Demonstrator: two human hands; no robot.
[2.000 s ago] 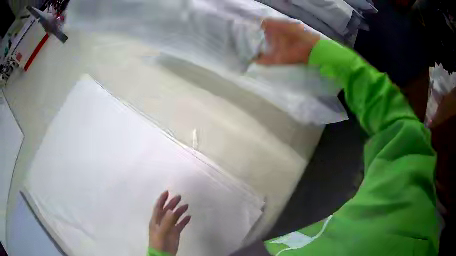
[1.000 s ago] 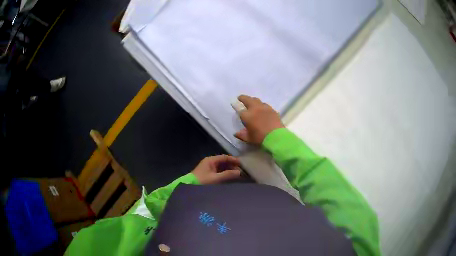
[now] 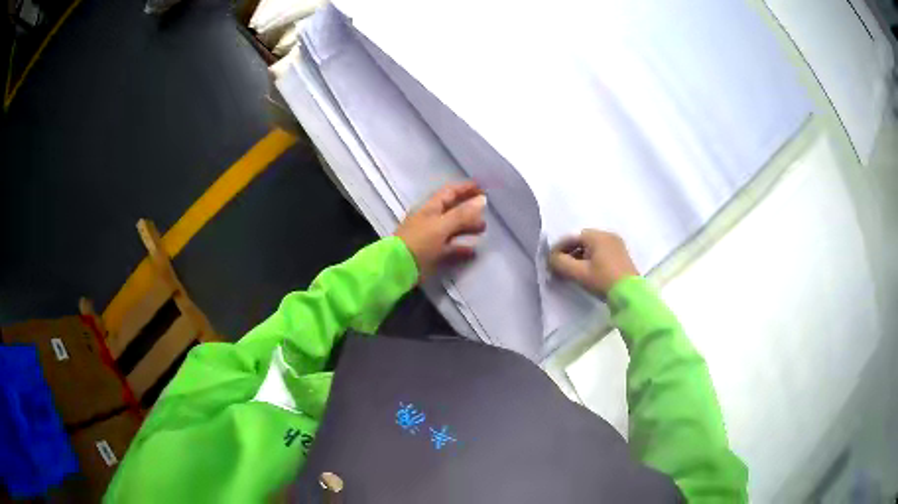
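A pale lavender sheet (image 3: 630, 108) lies on top of the source stack (image 3: 340, 162) at the table's left edge. Its near left edge is lifted and curled over, showing a greyer layer beneath. My right hand (image 3: 591, 261) pinches the lifted edge between thumb and fingers. My left hand (image 3: 445, 228) rests over the uncovered grey-lavender layer, fingers apart, with a small pale band on a fingertip. The white sheets (image 3: 778, 325) lie flat to the right of the stack.
A large white sheet with a black line (image 3: 837, 59) lies at the far right. On the left are the dark floor with a yellow line (image 3: 222, 197), a wooden stool or rack (image 3: 158, 305), cardboard boxes (image 3: 64, 369) and a blue item (image 3: 34, 423).
The top sheet's near edge has been lifted and folded back. My right hand has moved right and taken hold of it. My left hand has moved up from the table edge onto the stack.
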